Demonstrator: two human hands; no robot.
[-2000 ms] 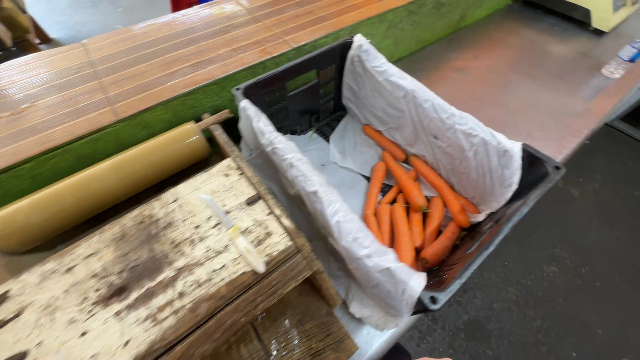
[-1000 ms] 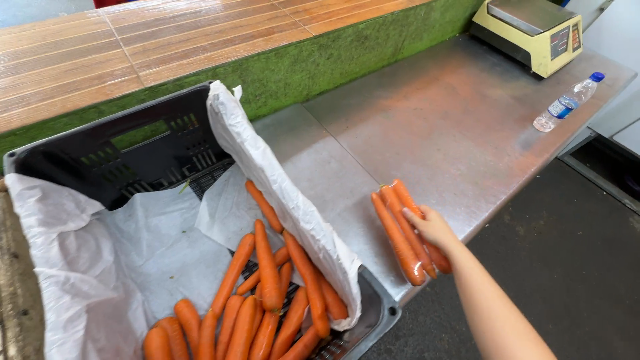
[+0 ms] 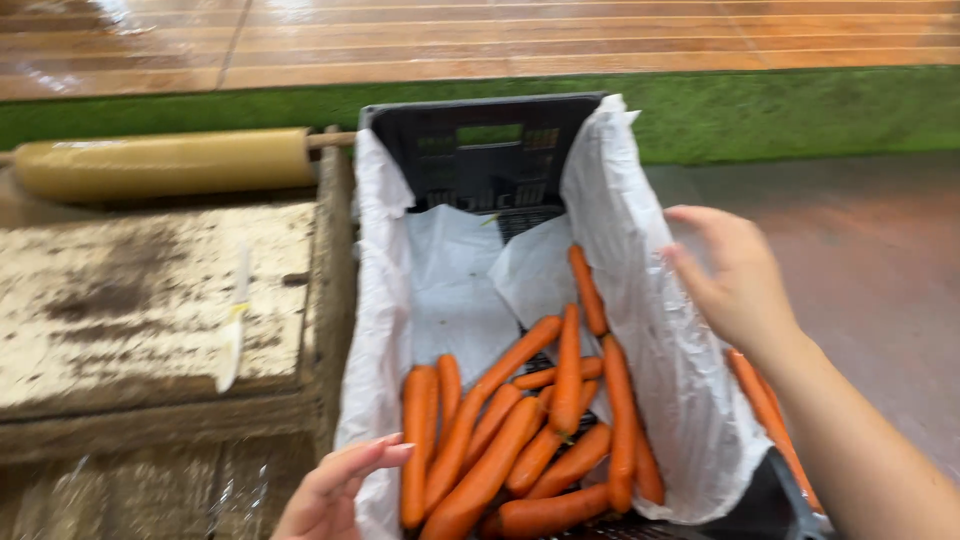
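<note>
Loose carrots lie in the near part of a black plastic crate lined with white paper. My right hand is over the crate's right rim by the liner, thumb and fingers apart, holding nothing. At the lower left, my left hand hovers beside the leftmost carrots, its fingers apart and empty as far as it shows. Right of the crate, partly behind my right forearm, more carrots rest on the metal counter.
On the left, a knife with a pale handle lies on a worn wooden board. Behind the board is a roll of plastic film on a rod. A green ledge and a tiled surface run along the back. The metal counter extends right.
One second ago my right hand held a pack of carrots on the counter; it has let go and moved to the crate's rim. My left hand has come into view. The view has swung left.
</note>
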